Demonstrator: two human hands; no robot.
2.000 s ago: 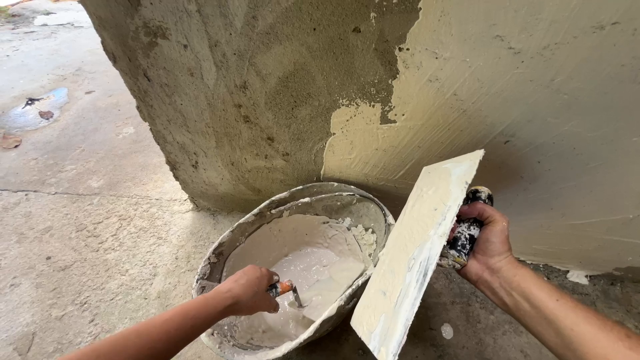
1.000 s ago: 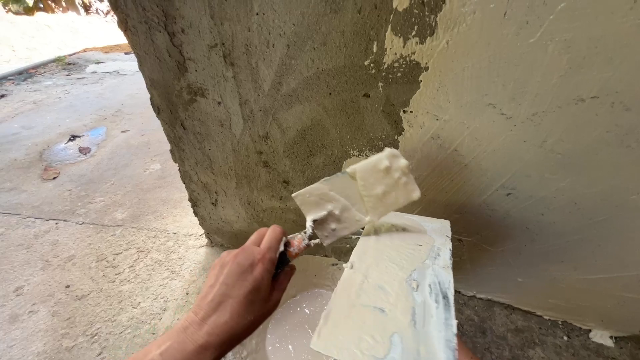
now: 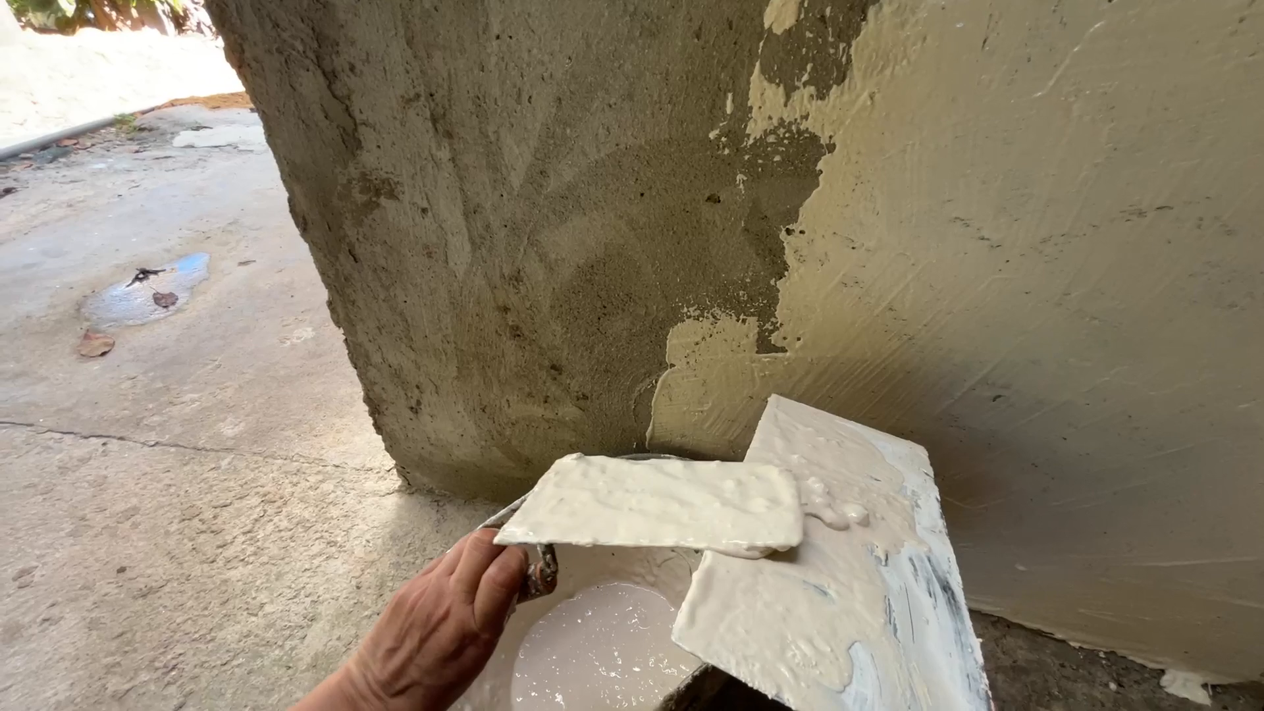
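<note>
My left hand (image 3: 449,612) grips the handle of a small trowel (image 3: 657,506), whose blade is covered in wet cream-white plaster. The blade lies level, its right end against a wide plaster-smeared board-like blade (image 3: 839,592). My right hand is hidden at the lower right, apart from perhaps a sliver at the frame's edge. Below both tools stands the bucket of pale, wet plaster (image 3: 592,647). Behind them rises a wall, bare rough cement (image 3: 553,227) on the left and skimmed with cream plaster (image 3: 1037,257) on the right.
The rough concrete floor (image 3: 178,553) spreads to the left, with a crack, a small wet patch (image 3: 148,288) and a dry leaf (image 3: 96,344). The wall's worn vertical edge stands beside it. Dark ground runs along the wall's foot at the lower right.
My left hand has come up out of the bucket with the loaded trowel. Since a second ago its blade has turned level and lowered against the wide blade. My right hand has dropped from sight.
</note>
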